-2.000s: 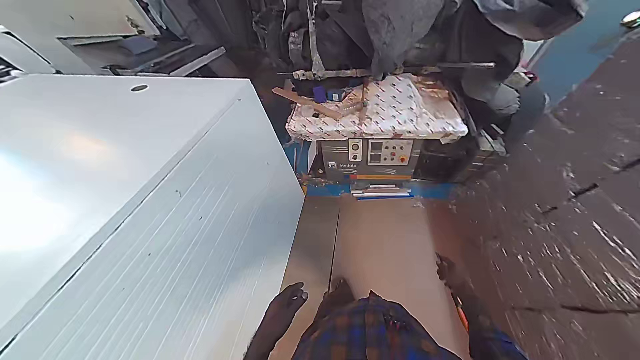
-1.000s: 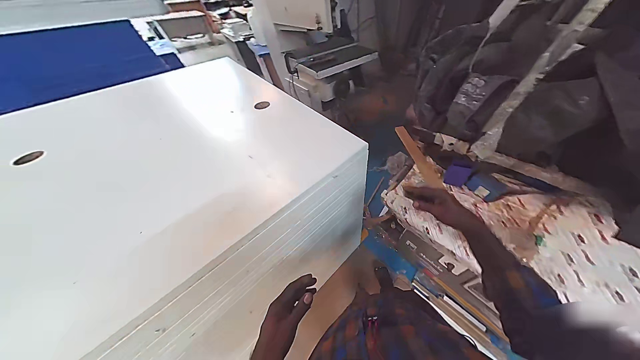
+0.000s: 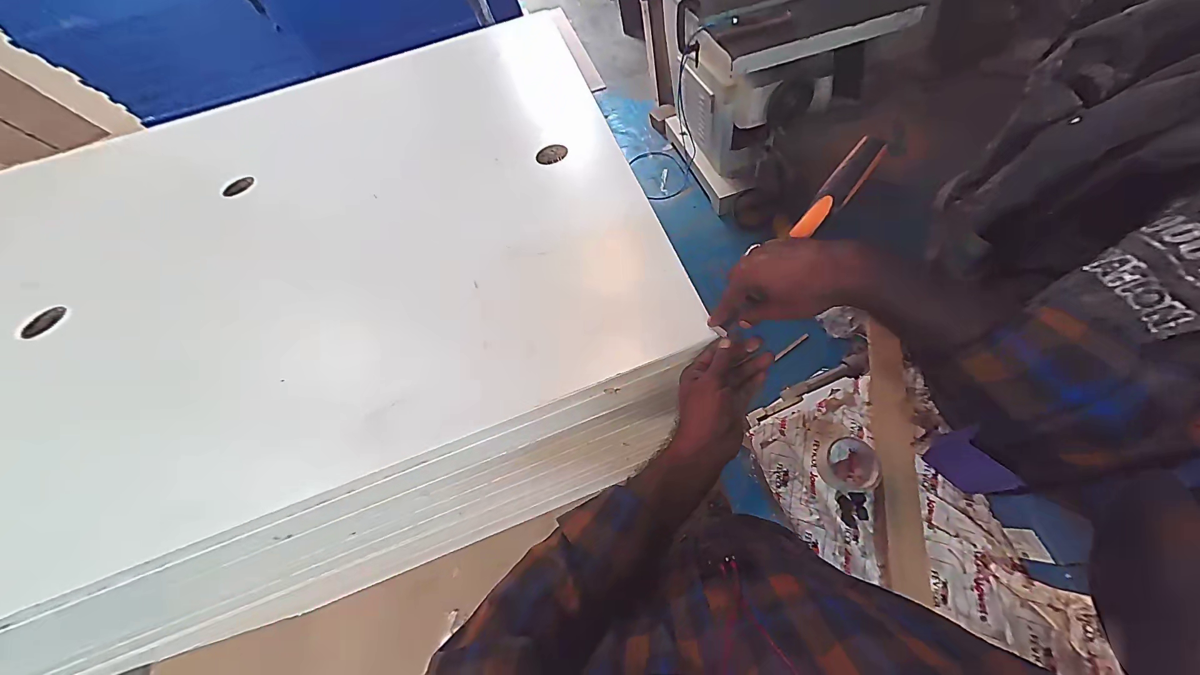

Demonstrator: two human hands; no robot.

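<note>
A stack of white boards (image 3: 375, 281) fills the left and middle of the view, its top board bearing several oval holes. My right hand (image 3: 792, 281) is closed around a tool with an orange and black handle (image 3: 830, 195), at the near right corner of the stack. Just below it my left hand (image 3: 717, 380) has its fingertips at that same corner, touching or nearly touching the right fingers. A thin strip (image 3: 792, 347) sticks out past the left fingers; whether they hold it I cannot tell. The tool's working end is hidden by the right hand.
A machine (image 3: 741, 94) with a cable stands on the blue floor beyond the corner. At the lower right, a surface covered with printed sheeting (image 3: 806, 441) bears a wooden strip (image 3: 895, 469), a roll of clear tape (image 3: 851, 464) and a purple piece (image 3: 970, 461). Dark sheeting hangs at the right.
The view has swung strongly toward the stack. My right hand, over the printed surface one second ago, is now at the stack's corner with the orange-handled tool. My left hand has come to that corner too.
</note>
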